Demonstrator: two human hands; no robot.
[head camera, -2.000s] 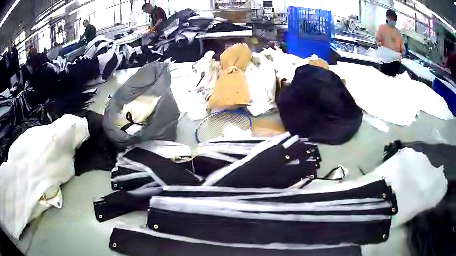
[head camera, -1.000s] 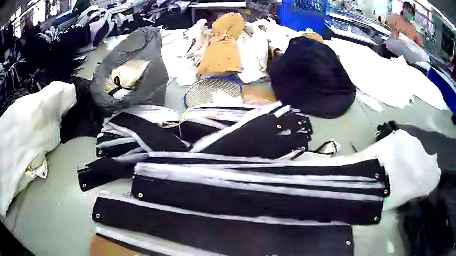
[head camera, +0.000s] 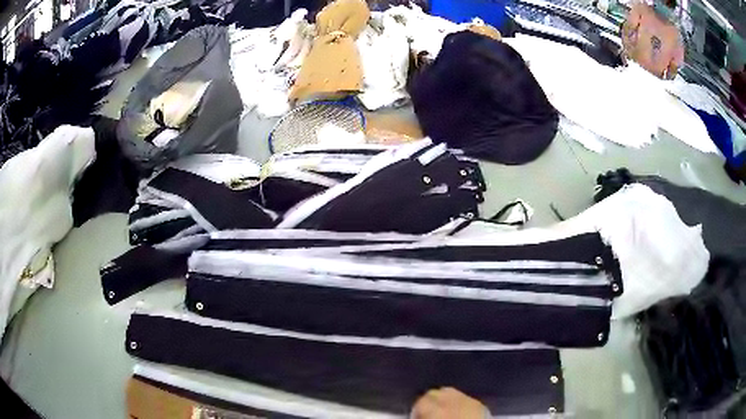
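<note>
A black strip with a pale edge and brass eyelets (head camera: 343, 357) lies near the front of the table. Below it, a second pale-edged strip (head camera: 237, 393) lies partly over the brown cardboard template (head camera: 155, 401), which shows at bottom left. My right hand, by its position (head camera: 450, 404), shows only in small part at the bottom edge, over the lower side of the front strips. Its fingertips and grip are hidden. My left hand is out of the picture. A flat pile of similar strips (head camera: 393, 311) lies just behind.
Crossed strips (head camera: 360, 200) lie behind the pile. A racket (head camera: 315, 129), grey bag (head camera: 184, 98), black bundle (head camera: 483, 98) and tan bundle (head camera: 329, 61) stand farther back. White cloth (head camera: 654, 245) and dark garments (head camera: 703, 344) are right, a white garment (head camera: 37, 204) left. A person (head camera: 652, 41) is beyond.
The view has tilted down and shifted right. The front strips and the cardboard template now show more. A hand has come in at the bottom edge.
</note>
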